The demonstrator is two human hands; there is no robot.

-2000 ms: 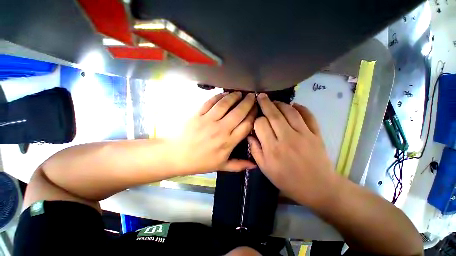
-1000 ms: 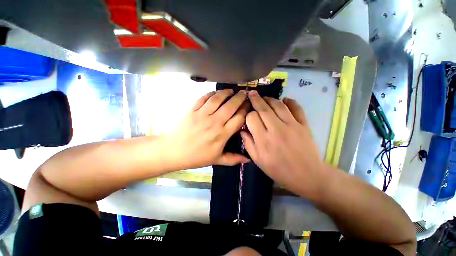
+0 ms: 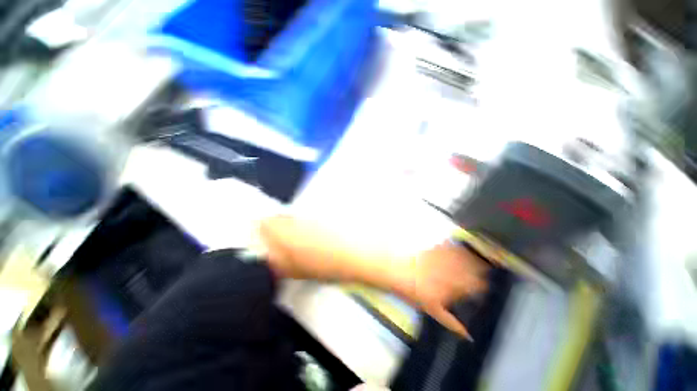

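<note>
The picture is strongly blurred and tilted. My left hand lies on the black fabric band below the machine head, thumb pointing down along it. Whether its fingers grip the fabric is too blurred to tell. The band runs from under the head to the bottom edge. The dark grey machine head with a red logo stands above and right of the hand and hides the needle area. A yellow-taped pale template lies right of the band. My right hand is not in view.
A large blue bin with black content stands at upper left. Black pieces lie beside it. A blue round fan is at far left. A lower tray with black content is below the table edge. Something blue is at lower right.
The view has swung left and tilted, showing the bin, fan and whole machine head. My right hand has left the picture. My left hand is still at the fabric.
</note>
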